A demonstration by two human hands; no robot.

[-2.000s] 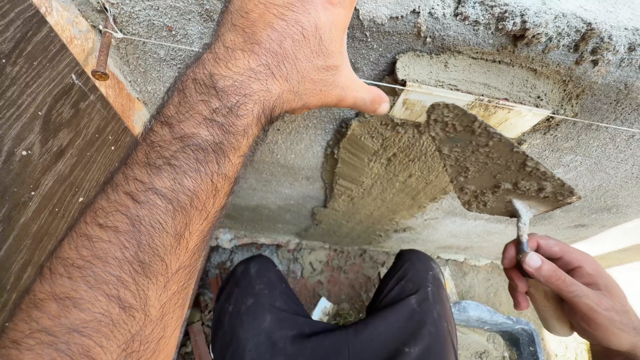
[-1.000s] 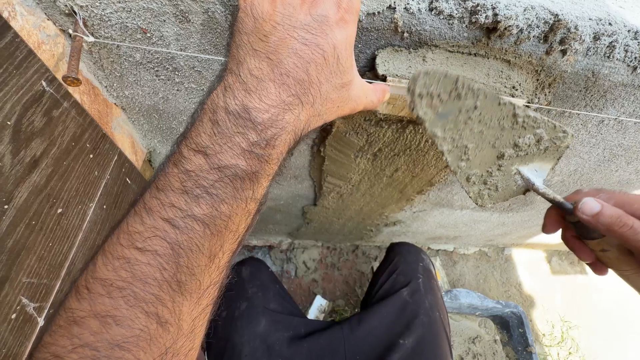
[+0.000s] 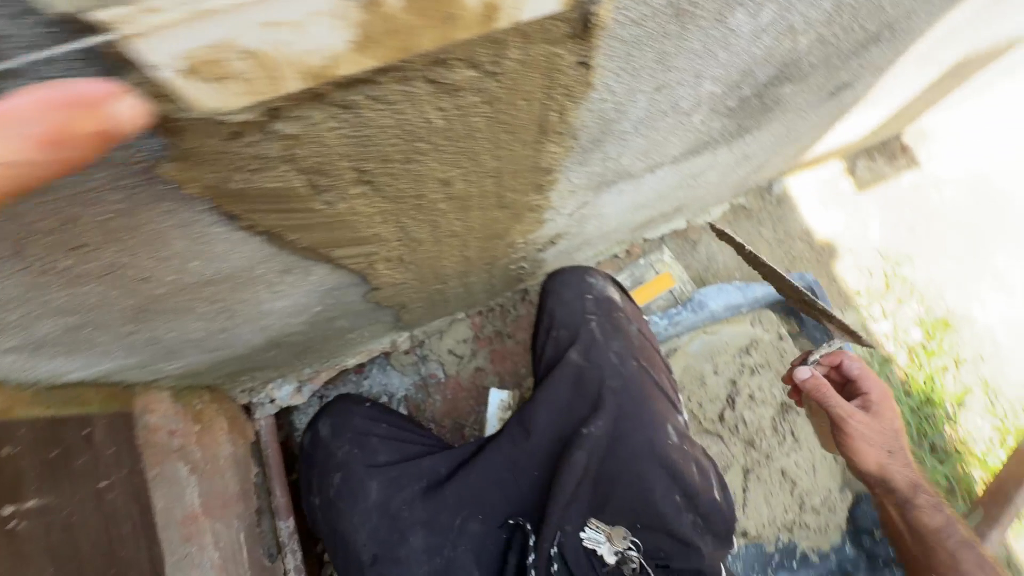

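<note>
My right hand (image 3: 852,416) grips the handle of a pointed masonry trowel (image 3: 788,284), whose blade is seen edge-on above the tub's rim. Of my left hand (image 3: 64,132) only a blurred finger or thumb shows at the left edge, near the taut string (image 3: 56,52); the rest is out of view. A pale tile or board piece (image 3: 280,48) lies against the wall at the top, with damp mortar (image 3: 400,168) spread below it. Wet mortar (image 3: 752,408) also fills a dark tub (image 3: 712,304) to the right of my knees.
The rough cement wall (image 3: 680,96) runs across the upper view. Brown boards (image 3: 72,480) and a rusty metal bar (image 3: 276,496) are at the lower left. A small white piece (image 3: 498,410) lies between my legs. Keys (image 3: 612,544) hang at my trousers. Grass (image 3: 936,400) grows at the right.
The trowel has come away from the wall beside the pale piece and is now over the tub side, its blade turned edge-on. The view has swung strongly down and right.
</note>
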